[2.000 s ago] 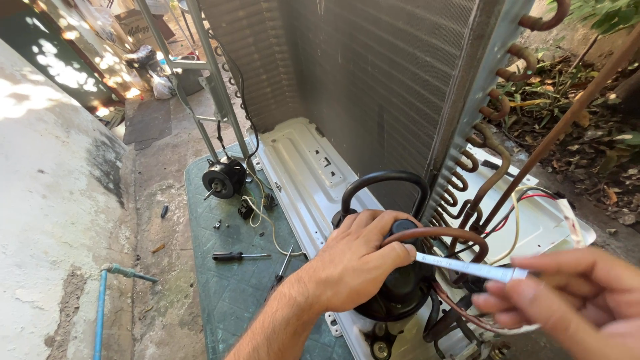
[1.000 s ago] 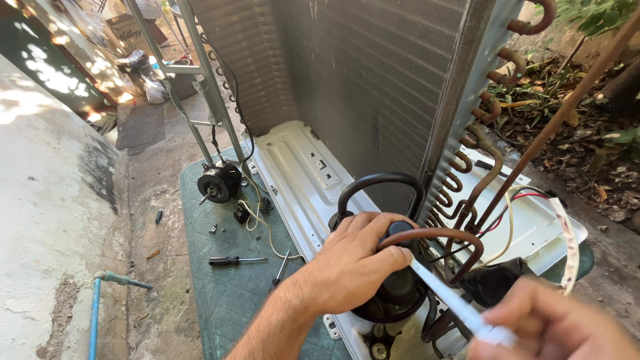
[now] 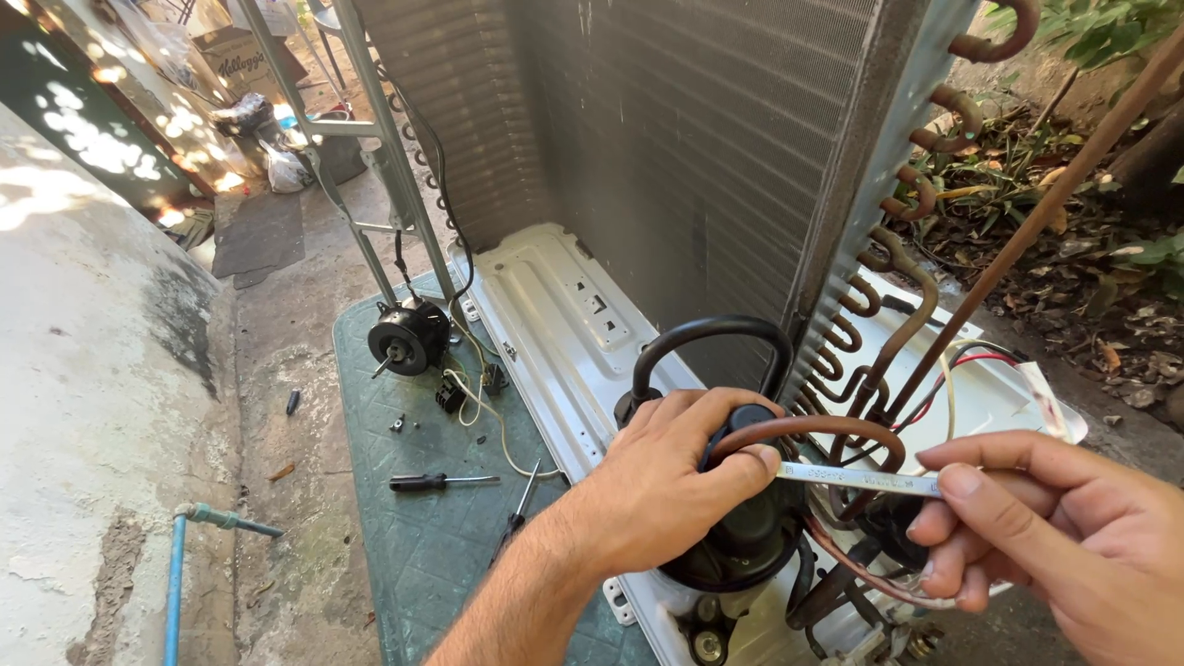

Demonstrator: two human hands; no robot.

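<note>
My left hand (image 3: 675, 472) lies over the top of a black compressor (image 3: 740, 546), its thumb and fingers around the black terminal cap and against the near end of a metal wrench (image 3: 856, 477). That end of the wrench is hidden at the thumb. The other end is pinched between the thumb and fingers of my right hand (image 3: 1027, 527). A brown copper pipe (image 3: 814, 425) curves just above the wrench. Behind my left hand arches a thick black tube (image 3: 717, 328). The compressor stands on the white metal base (image 3: 555, 314) of an outdoor air-conditioner unit.
The finned condenser coil (image 3: 684, 166) rises behind the base. On the green table (image 3: 416, 546) lie a fan motor (image 3: 407, 338), a screwdriver (image 3: 444, 482), another tool with a black handle (image 3: 511, 527) and small screws. A white panel (image 3: 999, 388) with wires is at right, a blue pipe (image 3: 176, 583) at left.
My right hand has swung the wrench's outer end upward from its lower position one second ago, with the hand now more open around it. My left hand has stayed on the compressor top.
</note>
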